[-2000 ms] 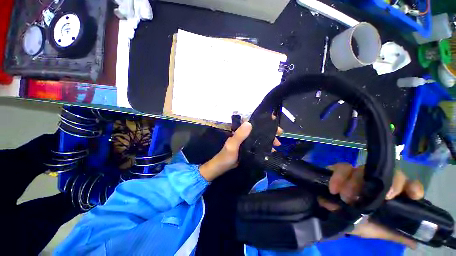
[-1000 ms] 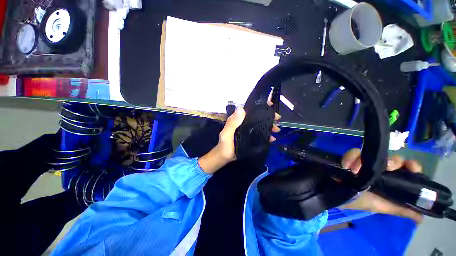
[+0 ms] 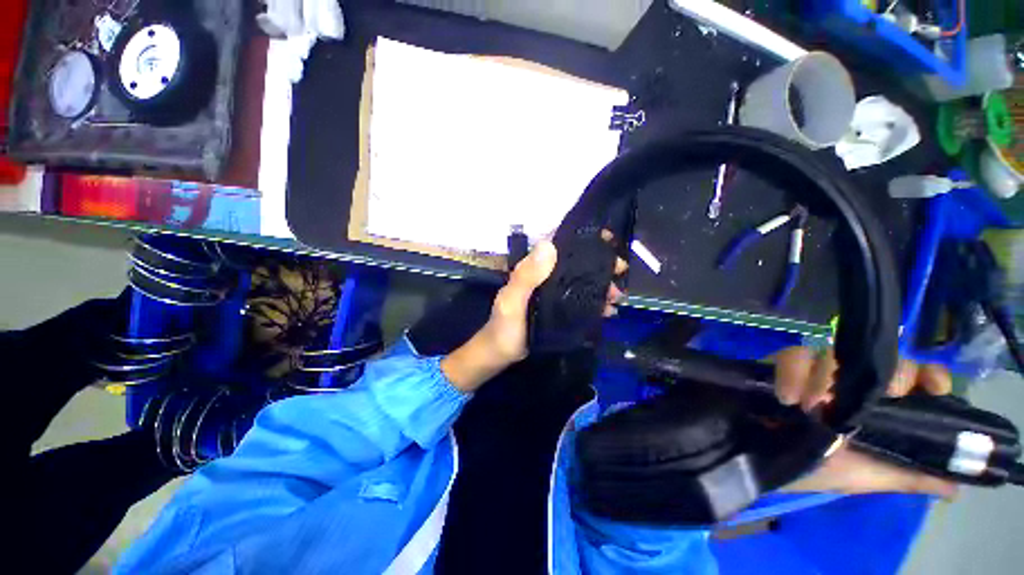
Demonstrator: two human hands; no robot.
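Note:
A large black headset (image 3: 874, 270) is held over the bench's front edge, its band arching to the right. My left hand (image 3: 511, 320) is closed around its left ear cup (image 3: 570, 294), thumb on the near side and fingertips showing past the far side. The other ear cup (image 3: 651, 455) hangs lower, by my right wrist. My right hand (image 3: 825, 388) is wrapped around a long black tool (image 3: 926, 425), probably a powered screwdriver, with a white label and a cord. Its front end points left at the held cup; I cannot tell if its tip touches.
Behind lie a clipboard with white paper (image 3: 494, 146), blue-handled cutters (image 3: 795, 253), a thin metal tool (image 3: 724, 169), a tape roll (image 3: 800, 99) and crumpled white paper (image 3: 879, 129). A black parts tray (image 3: 124, 140) is upper left. Blue bins (image 3: 168, 292) hold coiled bands below.
The headset's lower cup has moved right and slightly up, and the band has shifted a little right. The clipboard appears slightly farther left and higher. Both hands keep their holds.

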